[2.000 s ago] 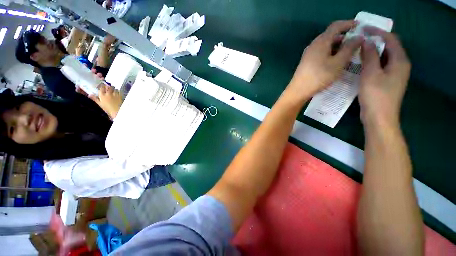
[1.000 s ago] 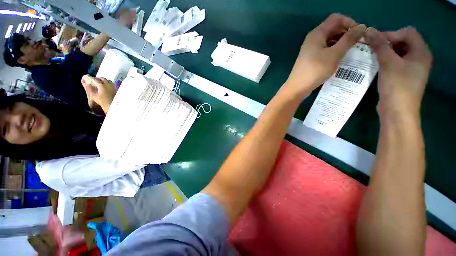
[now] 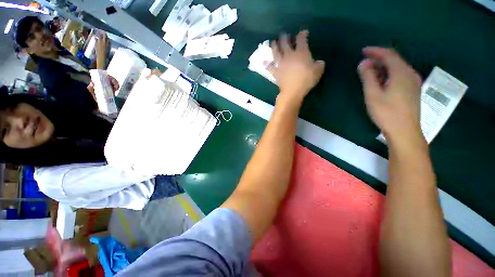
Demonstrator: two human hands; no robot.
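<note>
My left hand point(image 3: 296, 65) is over a white carton point(image 3: 262, 60) on the green conveyor belt point(image 3: 336, 27). Its fingers are spread and cover the carton's right part; whether they grip it is hidden. My right hand point(image 3: 392, 89) is blurred above the belt, fingers curled and apart, holding nothing visible. A white carton with a barcode and fine print point(image 3: 442, 103) lies on the belt right of my right hand, its left part hidden behind the hand and wrist.
Several white cartons point(image 3: 209, 47) lie at the belt's upper left. A pale edge rail point(image 3: 325, 142) runs between the belt and the pink-red pad point(image 3: 325, 216). A large white stack point(image 3: 157, 130) stands left, with a string loop point(image 3: 223, 116). Two people are at the left.
My hands have separated and let go of the barcoded carton, which now lies farther right. My left hand has moved left to the other carton. My right hand has moved lower and slightly left.
</note>
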